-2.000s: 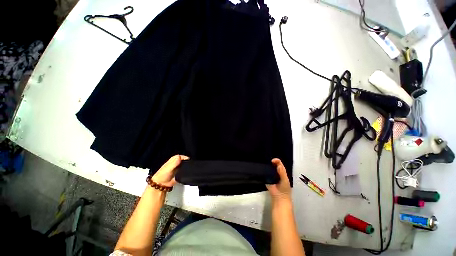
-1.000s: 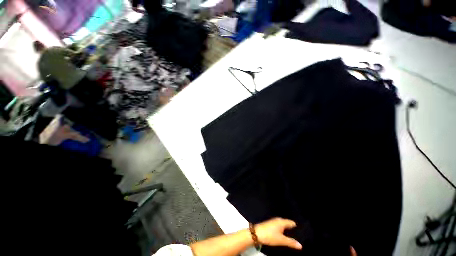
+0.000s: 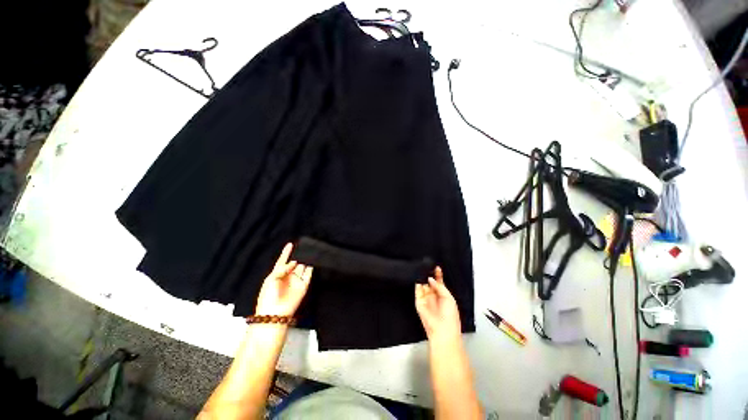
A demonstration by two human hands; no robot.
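Note:
A wide black skirt (image 3: 246,164) lies over the table, on other black garments, with hanger hooks (image 3: 394,16) showing at its far end. A narrow black waistband (image 3: 361,261) is stretched between my hands near the skirt's near part. My left hand (image 3: 283,287), with a beaded bracelet at the wrist, holds its left end between thumb and fingers, palm up. My right hand (image 3: 435,303) holds its right end with the fingertips. The cloth joined to the waistband merges with the black below it.
A lone black hanger (image 3: 176,57) lies at the far left of the white table (image 3: 74,172). To the right are tangled hangers (image 3: 545,221), thread snips (image 3: 505,326), a black hair dryer (image 3: 611,187), a spray gun (image 3: 668,258), a red thread cone (image 3: 583,390) and a blue-white cylinder (image 3: 679,379).
The view swung left, then back over the table. One second ago my left hand was open over the cloth; now both hands hold the waistband, which is flatter than in the earliest frame.

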